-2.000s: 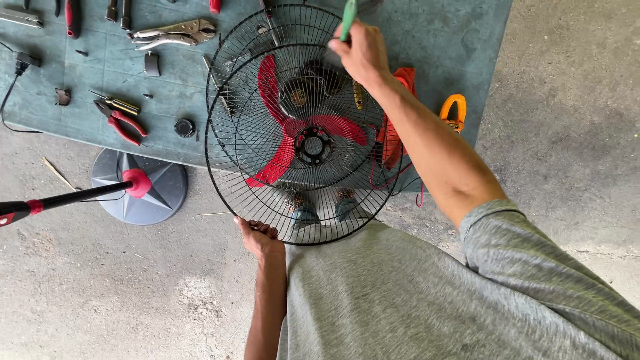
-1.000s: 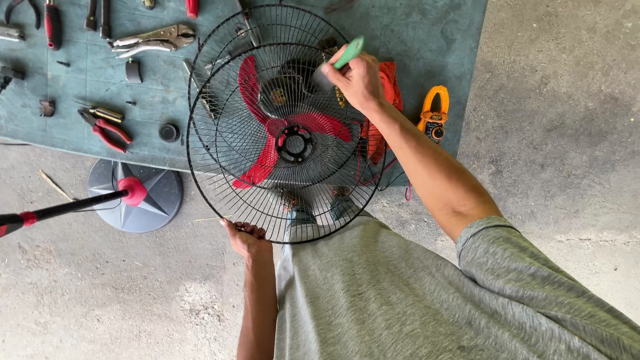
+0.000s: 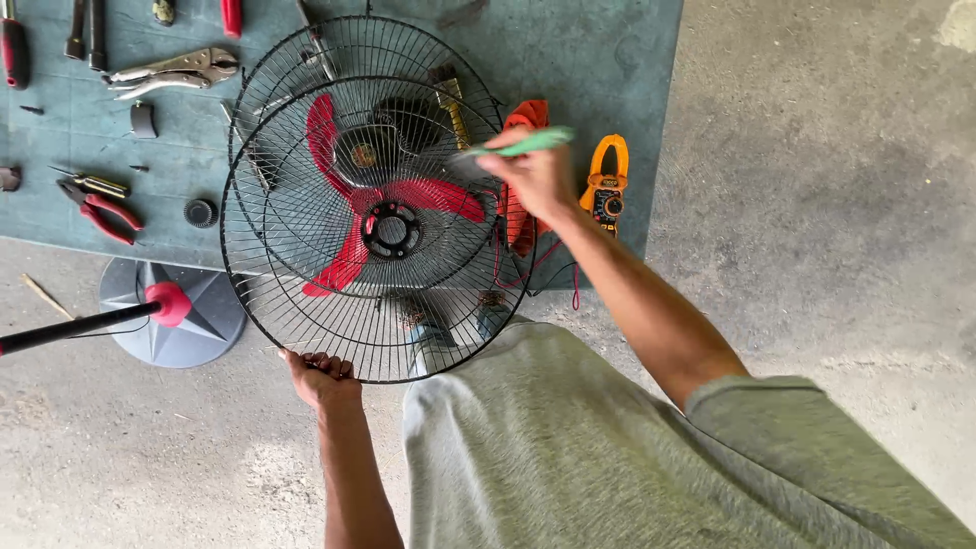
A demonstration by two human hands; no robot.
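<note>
My left hand grips the near rim of a black wire fan grille, which is raised above the table edge. In my right hand is a green-handled brush; its blurred bristles are over the right side of the grille. Behind the wires show a red three-bladed fan blade, a dark fan motor housing and a second wire grille. A yellow-handled brush lies beyond the wires too. Just right of the grille is an orange cloth, partly behind my right hand.
An orange clamp meter lies by the right edge of the table. At the left are locking pliers, red-handled pliers, a screwdriver and a round black knob. A grey fan base stands on the floor.
My right hand with the green brush has moved from the far right part of the grille toward its right side, nearer to me. My left hand keeps its hold on the rim.
</note>
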